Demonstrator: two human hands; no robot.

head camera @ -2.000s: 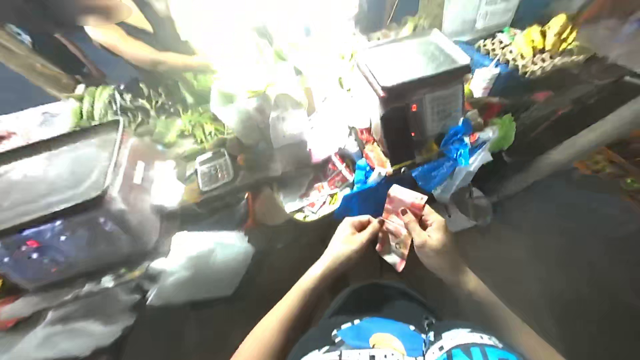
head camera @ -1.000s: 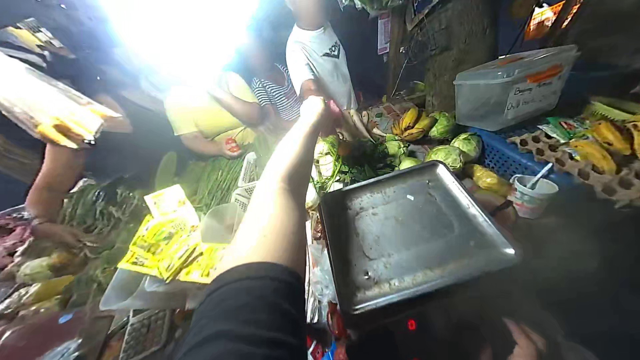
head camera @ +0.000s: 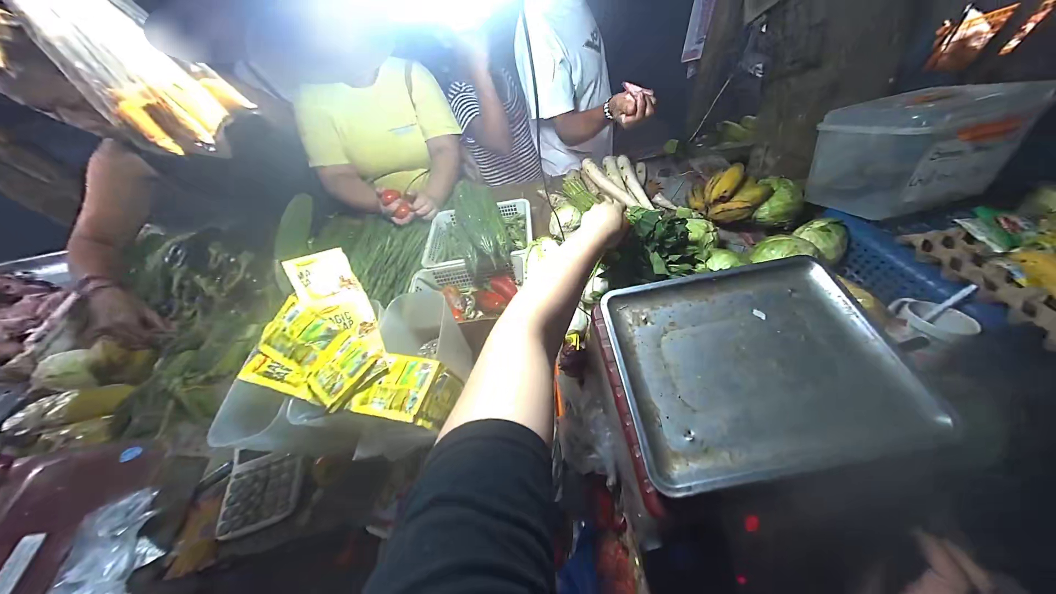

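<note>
My left hand is stretched out over the vegetables, near white radishes and dark leafy greens; whether its fingers hold anything cannot be seen. My right hand is a dim blur at the lower right edge, below the metal tray of a weighing scale. Left of my forearm, yellow seasoning sachets lie over clear plastic containers. Red peppers sit beside a white plastic basket. Across the stall a person's hand is closed on something pinkish.
A person in yellow holds tomatoes. Another person's hand rests among greens at left. Bananas, cabbages, a clear lidded bin, an egg tray and a white cup stand at right. A calculator lies lower left.
Two seconds ago both my hands held reddish banknotes close to me; now my left arm reaches across the stall and my hands are apart. The view has swung up toward the people opposite.
</note>
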